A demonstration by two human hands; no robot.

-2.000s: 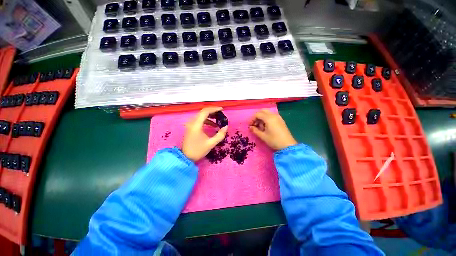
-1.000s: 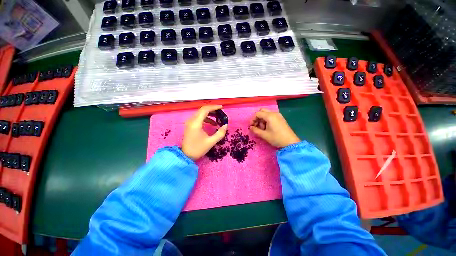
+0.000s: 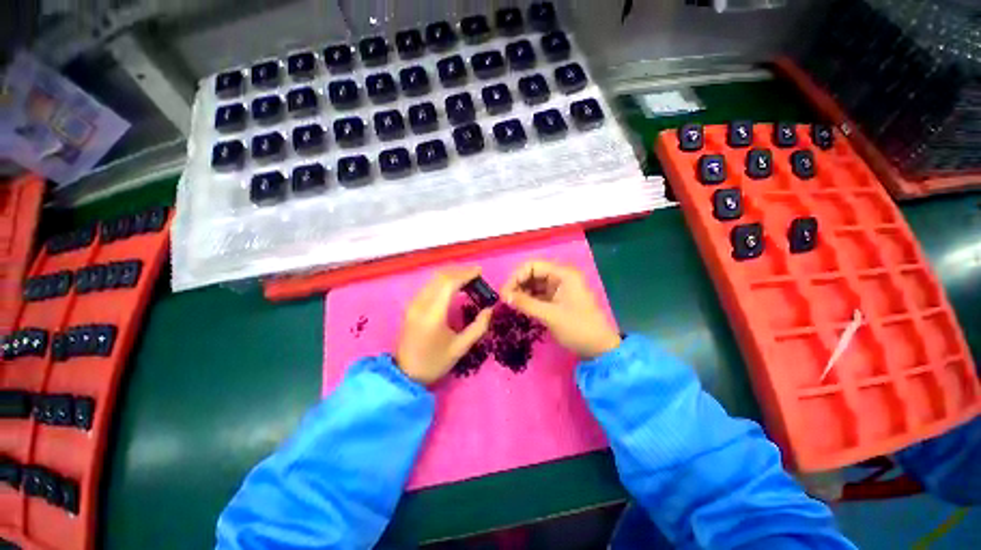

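Note:
My left hand (image 3: 432, 331) holds a black housing (image 3: 481, 291) between thumb and fingers, tilted, over the upper middle of the pink mat (image 3: 452, 440). My right hand (image 3: 562, 306) is close on its right, thumb and fingertips pinched together near the housing. Whether a tiny part is between those fingertips is too small to tell. A loose pile of tiny black parts (image 3: 514, 349) lies on the mat below and between the hands. A few more tiny bits (image 3: 359, 324) lie at the mat's left.
Behind the mat, stacked clear blister trays (image 3: 430, 220) bear rows of black housings. A right-hand orange tray (image 3: 766, 312) is partly filled and has a white streak. Left-hand orange trays (image 3: 99, 312) hold housings in rows. Stacked clear trays (image 3: 914, 97) stand far right. Another blue sleeve (image 3: 947, 462) shows lower right.
My right hand has moved left and down, close to the housing in my left hand. The housing is turned differently. The whole view has tilted and shifted.

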